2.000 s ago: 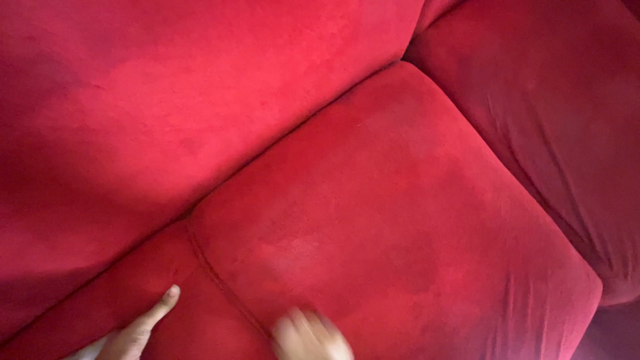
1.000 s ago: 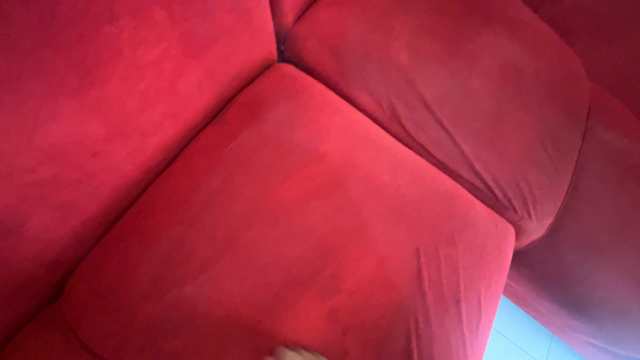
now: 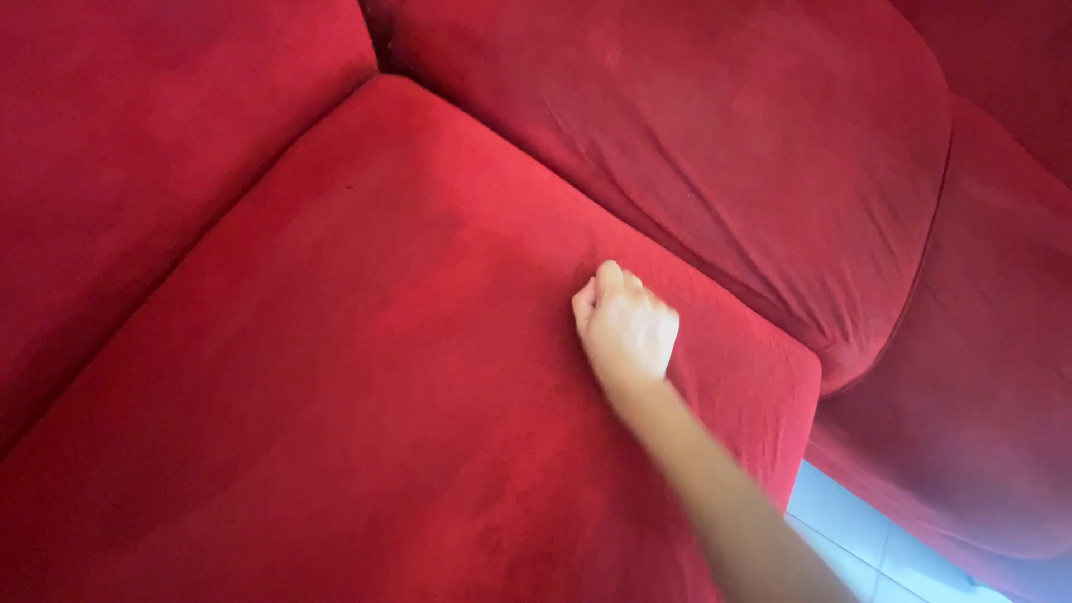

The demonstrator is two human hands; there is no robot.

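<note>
My right hand (image 3: 628, 322) rests on or just over the red fabric seat cushion (image 3: 377, 335) of a sofa, near its right side. Its fingers are curled in toward the palm, and the forearm comes in from the bottom right. No object shows in it, though the palm side is hidden. Faint wrinkles run through the cushion's cover to the right of the wrist. My left hand is outside the view.
At the left stands the red sofa backrest (image 3: 151, 126), meeting the seat along a dark seam. A second wrinkled red cushion (image 3: 754, 151) adjoins at the upper right. Pale floor tiles (image 3: 846, 519) show at the lower right.
My left hand, seen at the lower left two seconds ago, has left the view. My right hand has come farther into view over the seat cushion. The view has shifted to the right.
</note>
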